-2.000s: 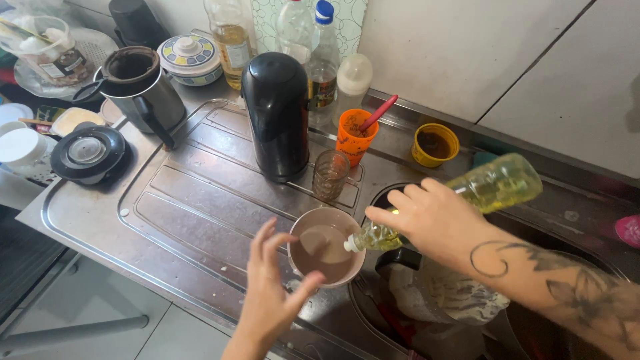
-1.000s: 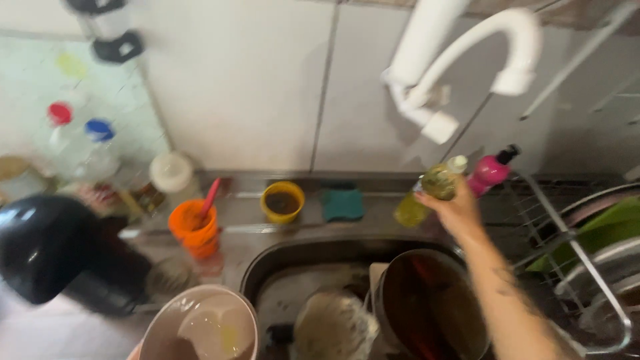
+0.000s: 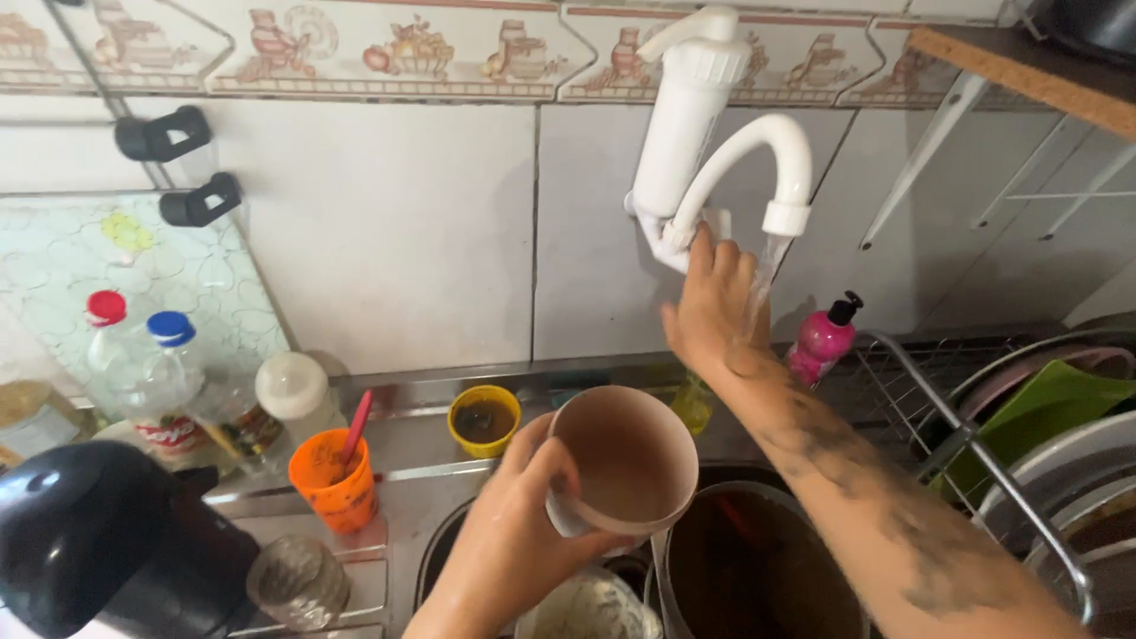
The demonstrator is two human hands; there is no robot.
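Observation:
My left hand (image 3: 541,506) holds a pinkish-beige bowl (image 3: 635,457) by its side above the sink, its mouth tilted toward me. My right hand (image 3: 721,297) is up at the base of the white plastic faucet (image 3: 750,151), fingers at its valve, which they largely hide. Water (image 3: 761,280) runs from the spout, behind or over my right hand. Below the bowl, a large pot (image 3: 763,568) with dark liquid and a container smeared with white residue (image 3: 586,608) sit in the sink. The bottle of yellow-green liquid (image 3: 690,404) stands behind the sink, partly hidden.
At left are a black thermos (image 3: 106,541), a glass (image 3: 300,581), an orange cup (image 3: 335,484) with a red-handled utensil, a yellow tub (image 3: 484,422) and plastic bottles (image 3: 173,382). A pink pump bottle (image 3: 824,342) and a wire dish rack (image 3: 985,453) stand at right, below a shelf (image 3: 1021,75).
My right hand has let go of the yellow-green bottle and moved up to the faucet, where water now runs. The bowl, on the counter two seconds ago, is now held over the sink. The view has swung right.

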